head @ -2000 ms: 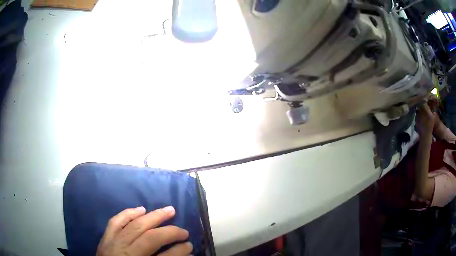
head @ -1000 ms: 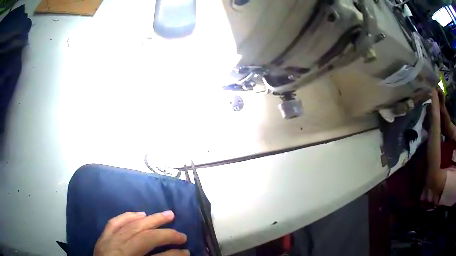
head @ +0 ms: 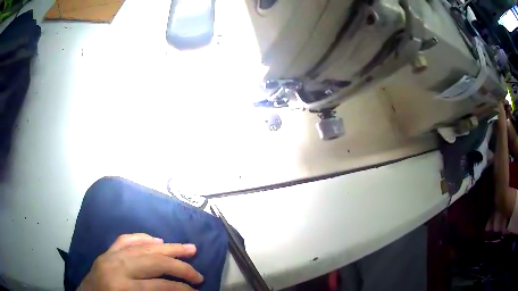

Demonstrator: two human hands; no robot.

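A navy pocket piece (head: 153, 219) with rounded corners lies on the white table at the lower left. My left hand (head: 142, 262) lies over it, fingers pointing right, holding it down; the thumb is hidden. Long dark scissor blades (head: 241, 250) lie close together along its right edge, tips near its upper right corner. Their handles and my right hand are outside the picture. A narrow dark sliver (head: 238, 235) shows beside the blades. A small dark point juts from the piece's left edge.
The sewing machine head (head: 335, 51) stands at upper right, its needle area (head: 284, 94) under glare. A grey rounded bar (head: 191, 25) is at the top. Dark fabric (head: 14, 74) is at far left, tan board (head: 85, 10) behind. A coworker's arm (head: 501, 170) shows at far right.
The navy piece has turned clockwise under my left hand, its top edge now sloping down to the right. The scissor blades have tilted and come together from slightly apart. The view has shifted slightly.
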